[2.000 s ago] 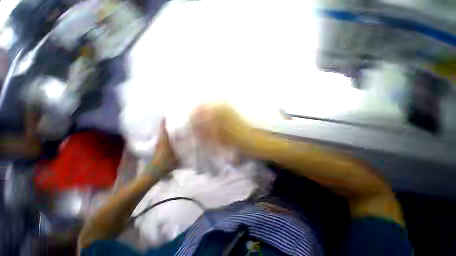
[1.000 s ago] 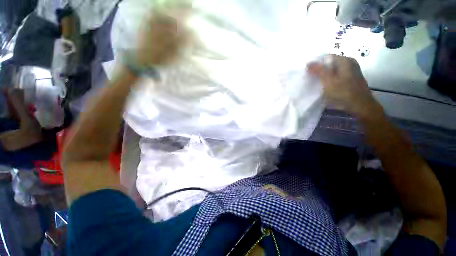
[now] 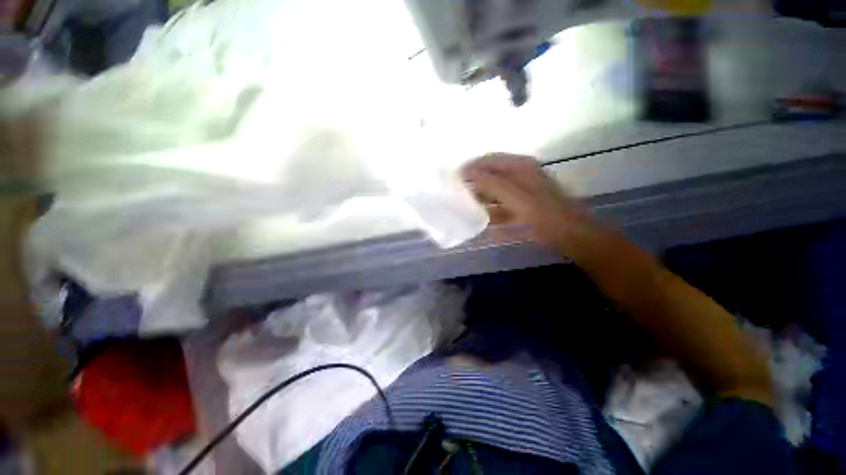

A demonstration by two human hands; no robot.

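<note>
A large white cloth (image 3: 250, 176) lies over the left part of the machine table and hangs over its front edge. My right hand (image 3: 515, 190) holds a corner of this cloth between thumb and fingers, at the table's front edge below the sewing machine head (image 3: 482, 37). My left hand (image 3: 23, 144) is blurred at the far left rim, by the cloth's left end; I cannot tell its grip. The bright glare hides the needle area.
A dark phone (image 3: 674, 70) lies right of the head, with small red-blue items (image 3: 805, 106) beyond it. A white heap (image 3: 343, 339) lies below the grey table edge (image 3: 724, 193). A red object (image 3: 137, 394) is at lower left. White scraps (image 3: 654, 408) are at lower right.
The view has shifted, with more of the machine head showing. My left hand has moved out to the far left, and the cloth is spread leftward. My right hand still holds a cloth corner.
</note>
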